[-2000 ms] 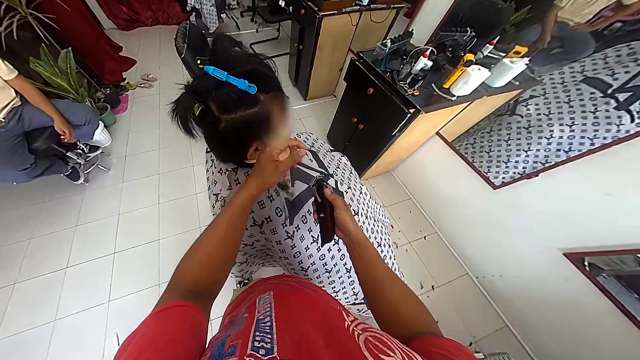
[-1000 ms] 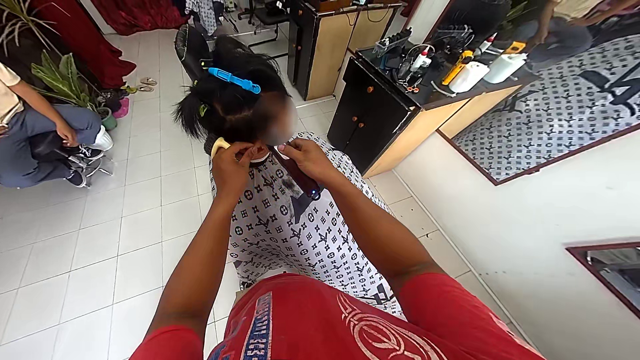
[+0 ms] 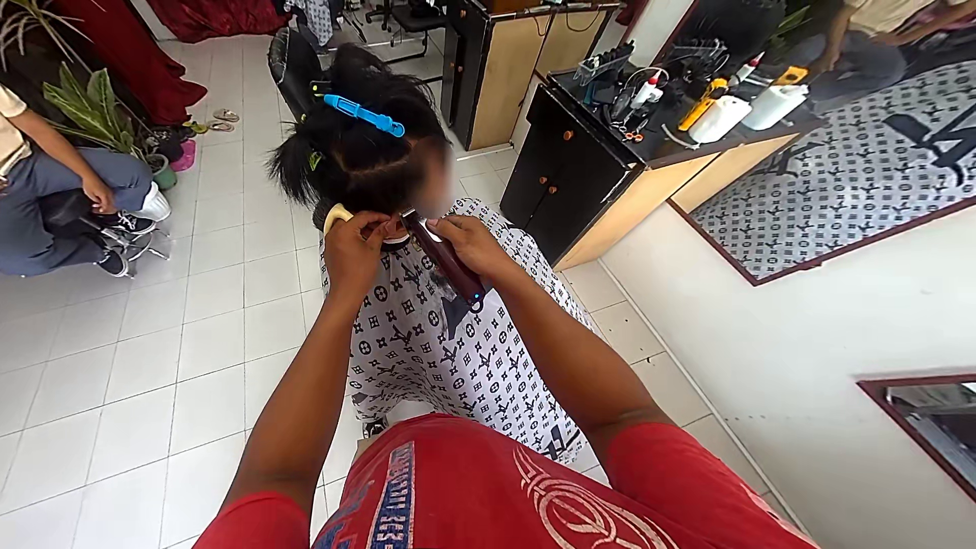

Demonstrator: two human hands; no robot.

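My right hand [image 3: 474, 245] holds a dark red cordless hair clipper [image 3: 448, 263], its blade end against the side of a seated person's head, near the ear. A small blue light glows at the clipper's lower end. The fingers of my left hand [image 3: 354, 248] pinch at the ear, and a pale yellow curved object [image 3: 336, 216] shows beside that hand; whether the hand holds it I cannot tell. Black hair [image 3: 381, 84] is sectioned and tied, with a blue hair clip [image 3: 364, 115] across the top. A white patterned cape [image 3: 412, 335] covers the person's body.
A black-topped cabinet [image 3: 568, 164] at the right bears white bottles [image 3: 719, 120], orange-handled scissors [image 3: 632, 137] and cords. A mirror [image 3: 846, 168] leans over it on the wall. At the far left another person [image 3: 69, 183] sits beside a potted plant [image 3: 95, 110].
Two seconds ago the clipper was lower, away from the head; now its blade end is at the ear. My left hand has moved from near the face to the ear, and the yellow object has come into sight.
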